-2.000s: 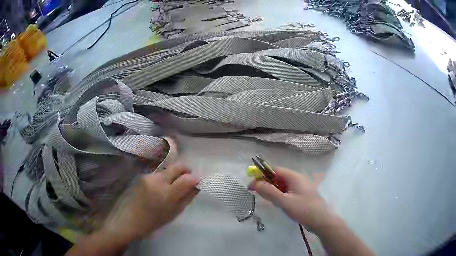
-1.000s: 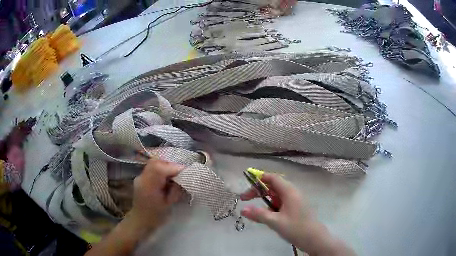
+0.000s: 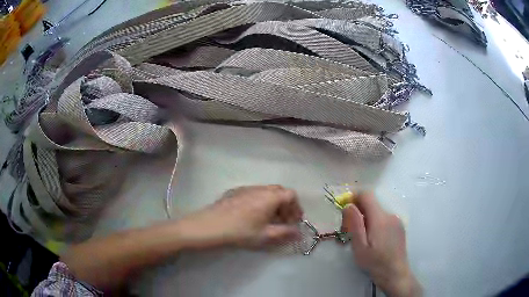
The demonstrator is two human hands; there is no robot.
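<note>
My left hand (image 3: 258,217) is closed on the end of a grey-beige webbing strap (image 3: 288,247), which is mostly hidden under the hand. A silver metal end loop (image 3: 309,238) sticks out to the right of my fingers. Its snap hook (image 3: 333,235) reaches to the fingers of my right hand (image 3: 377,238); whether they touch it is unclear. My right hand holds the thread snips (image 3: 341,197), yellow part at the grip, blades pointing up and left, somewhat blurred.
A strap pile (image 3: 261,87) lies beyond my hands, hooks at right. A looped strap bundle (image 3: 124,116) is at left. Pale thread ends (image 3: 430,180) lie right of my hands. Another strap batch (image 3: 452,14) is at far right; yellow-orange material (image 3: 14,29) is far left.
My left hand has moved right along the strap to its end by the metal loop. My right hand has moved right with the snips. The view has shifted, and the strap pile shows higher.
</note>
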